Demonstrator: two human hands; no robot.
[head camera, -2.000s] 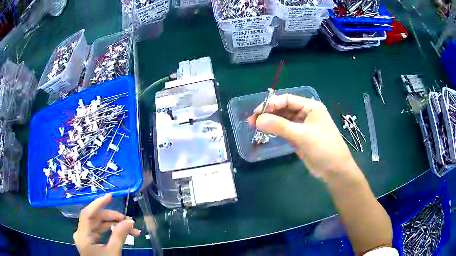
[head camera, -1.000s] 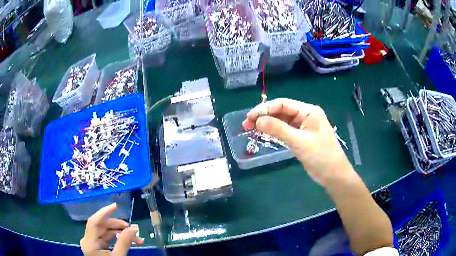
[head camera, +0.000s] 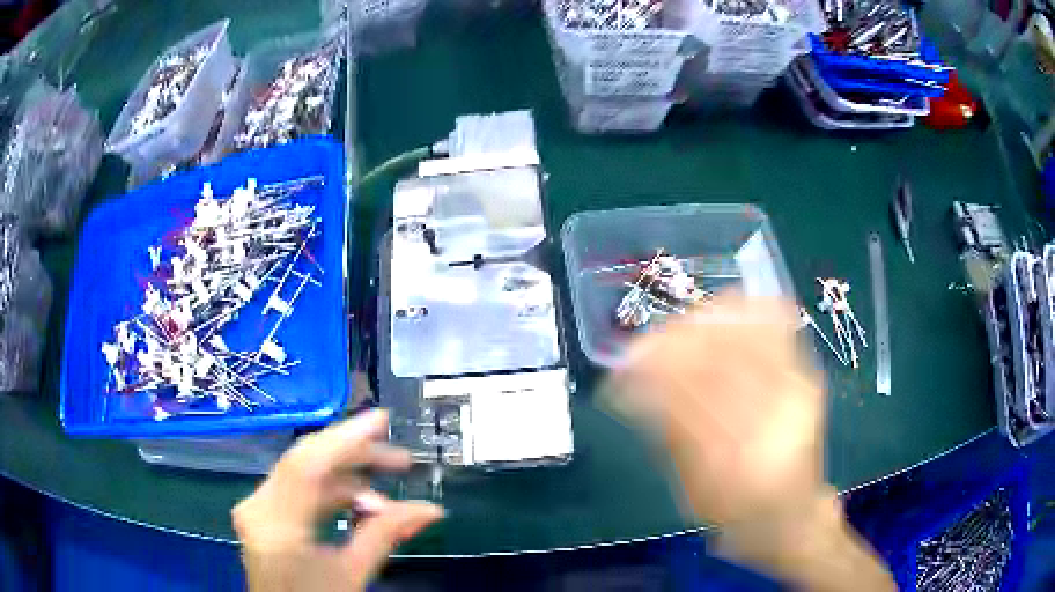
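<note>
My left hand (head camera: 336, 497) is at the near left corner of the silver-white bench fixture (head camera: 474, 324), thumb and fingers curled with a gap between their tips. Something small and pale shows between the fingers, too blurred to name. My right hand (head camera: 729, 405) is strongly blurred over the near right side of the clear working box (head camera: 590, 306); its fingertips and any held part cannot be made out. Wired parts (head camera: 662, 283) with red and pale leads lie in that box. The blue tray (head camera: 318, 359) at left holds a heap of wired parts with white end blocks.
Stacked clear boxes (head camera: 619, 81) of parts stand at the back. More boxes stand at left. A few loose parts (head camera: 835, 303), a pale strip (head camera: 880, 312), dark tweezers or pliers (head camera: 902, 214) and a grey metal block (head camera: 979, 226) lie at right.
My left hand has moved right and up from below the blue tray to the fixture's near end. My right hand has moved down and blurred; the red lead above it no longer shows. The view has shifted.
</note>
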